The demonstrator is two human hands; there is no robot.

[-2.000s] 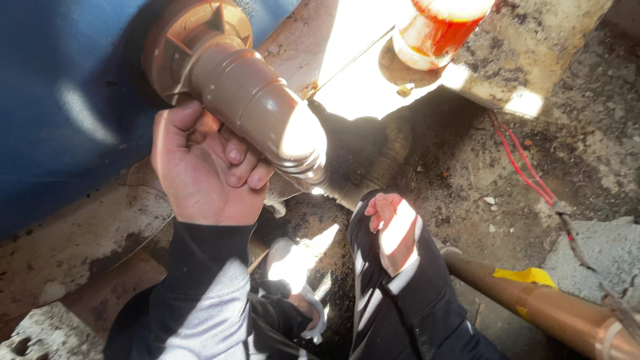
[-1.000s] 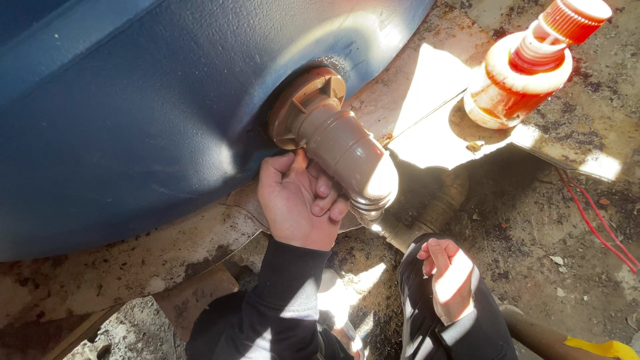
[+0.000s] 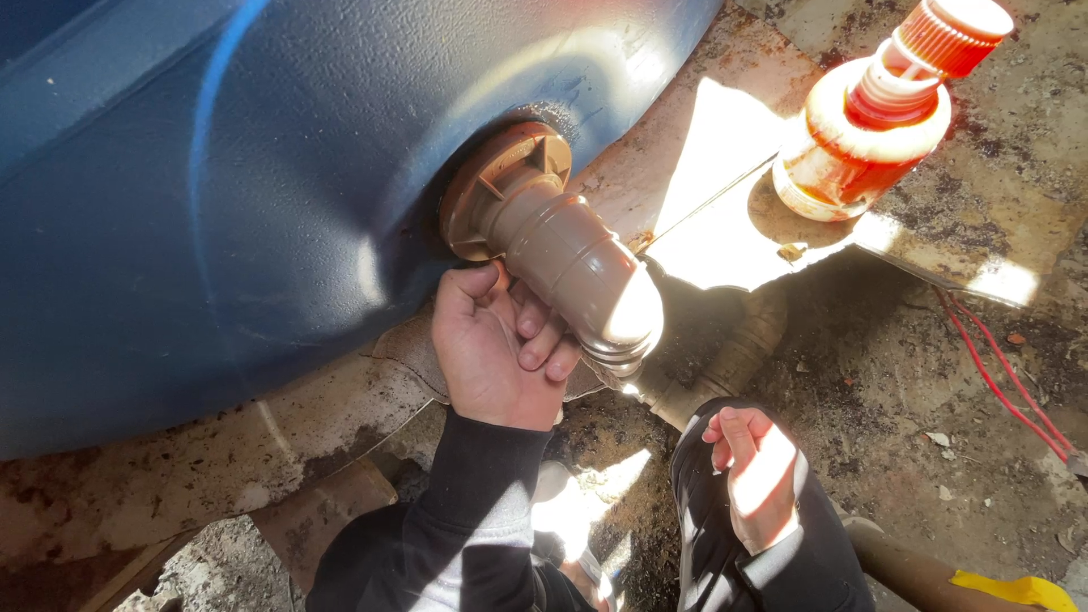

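Observation:
A brown plastic pipe elbow (image 3: 578, 263) slants down to the right from a ribbed brown flange (image 3: 476, 204) on the wall of a blue tank (image 3: 280, 187). Palm up, my left hand (image 3: 506, 353) lies under the elbow near the flange, its fingers curled against the underside; the fingertips are partly hidden, and whether they grip is unclear. My right hand (image 3: 752, 476) rests by my knee with its fingers loosely curled and nothing visible in it. Upper right stands a clear bottle (image 3: 867, 140) with red liquid and a red ribbed cap or applicator.
A ribbed pipe (image 3: 739, 357) runs below the elbow in shadow. Red wires (image 3: 1007, 374) lie on the dirty floor at right. At lower right is a brown pipe (image 3: 914, 565) near a yellow strip (image 3: 1011, 588). A broken concrete chunk (image 3: 225, 565) sits at lower left.
The view has swung, bringing in more of the tank and the whole bottle. My left hand stays under the elbow, and my right hand stays by my knee.

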